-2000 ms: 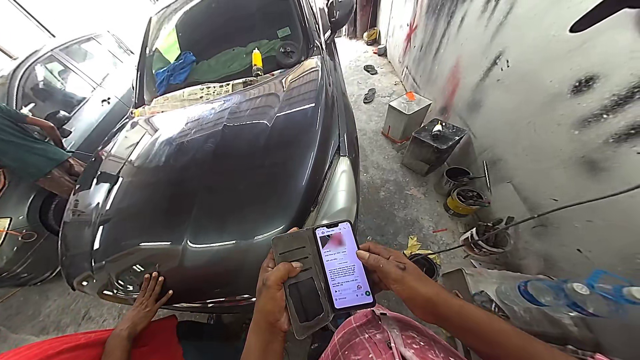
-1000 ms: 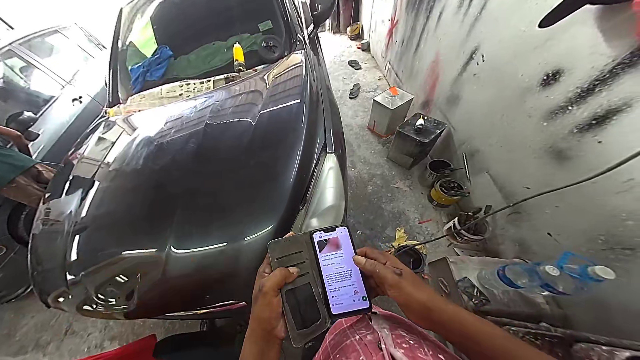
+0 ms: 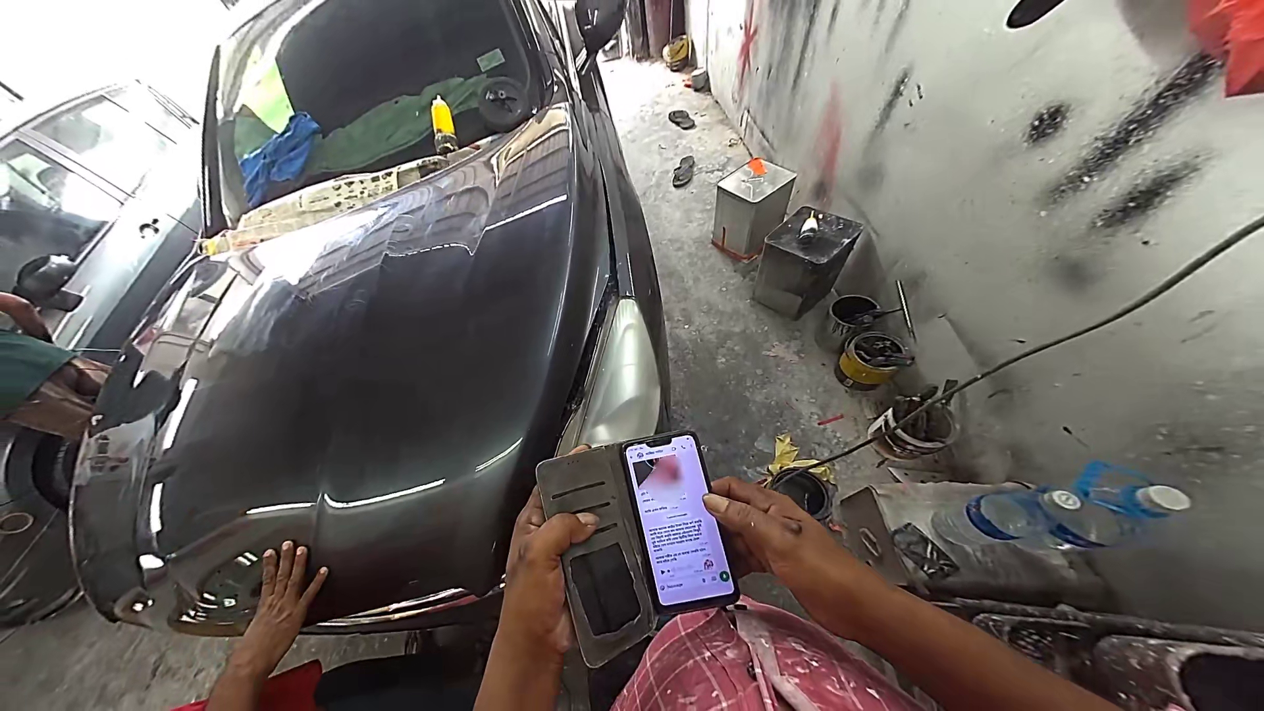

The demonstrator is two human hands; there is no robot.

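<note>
A smartphone (image 3: pixel 676 523) with a lit screen bearing a picture and writing sits in an opened flip case (image 3: pixel 597 553). My left hand (image 3: pixel 543 563) grips the case from its left side, the thumb lying across the inner flap. At the phone's right edge, my right hand (image 3: pixel 765 523) holds it, thumb near the screen's edge and fingers partly hidden behind. Beyond both hands stands a dark car's hood (image 3: pixel 395 326), its headlight (image 3: pixel 624 375) just above the phone. A co-worker's hand (image 3: pixel 281 602) rests flat on the front of the hood.
Along the right wall are a metal tin (image 3: pixel 755 202), a dark tin (image 3: pixel 808 262), paint pots (image 3: pixel 872 360) and plastic bottles (image 3: pixel 1027 513). A cable (image 3: pixel 1106 321) crosses there. Newspaper (image 3: pixel 326 202), a blue cloth (image 3: pixel 278 158) and a yellow bottle (image 3: pixel 443 123) lie by the windshield. Another person's arm (image 3: pixel 22 314) shows far left.
The co-worker's hand is on the hood's front, as two seconds ago; one second ago it was out of sight. My hands keep the same hold on the phone and case.
</note>
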